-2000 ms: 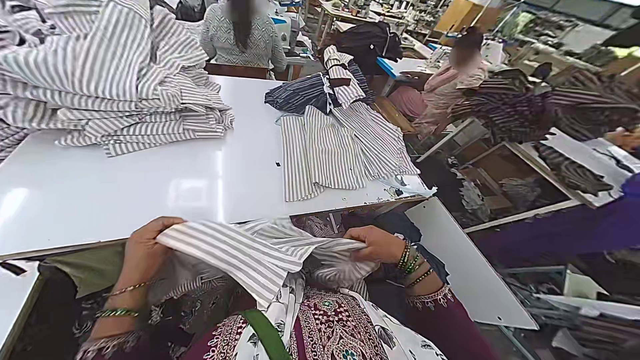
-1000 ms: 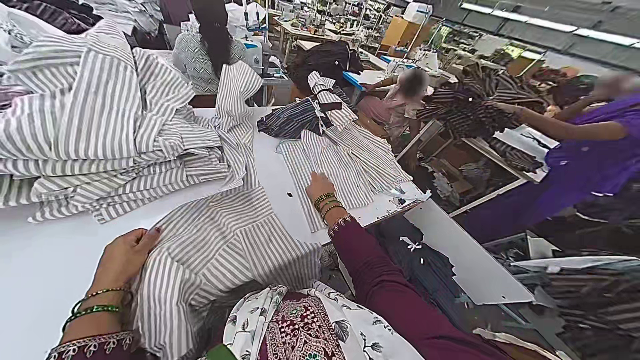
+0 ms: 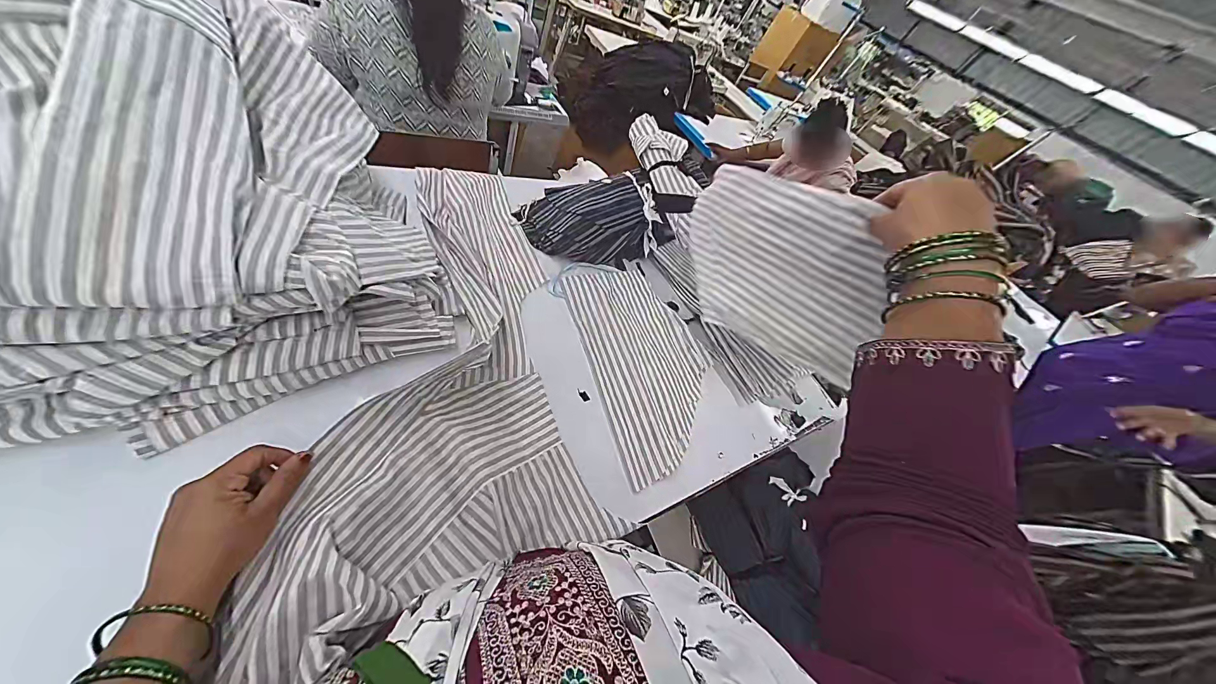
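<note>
My right hand [image 3: 936, 214] is raised at the right, gripping the edge of a striped cut fabric piece [image 3: 788, 271] that hangs above the white table. My left hand [image 3: 228, 513] rests at the lower left, thumb and forefinger pinching the edge of a grey-and-white striped garment [image 3: 427, 456]. That garment lies over the table edge against my body. Another striped cut piece [image 3: 641, 370] lies flat on the table, right of the garment, with more striped pieces partly hidden under the raised one.
A tall pile of striped garments [image 3: 142, 209] covers the table's left side. Dark striped bundled fabric [image 3: 594, 218] lies at the back. The white table [image 3: 76, 532] ends at the lower right, beside dark cloth [image 3: 760, 532]. Other people sit or stand behind and at right.
My right hand has risen from the cut pieces on the table, lifting one striped piece. My left hand stays at the garment's left edge. The garment was between both hands two seconds ago.
</note>
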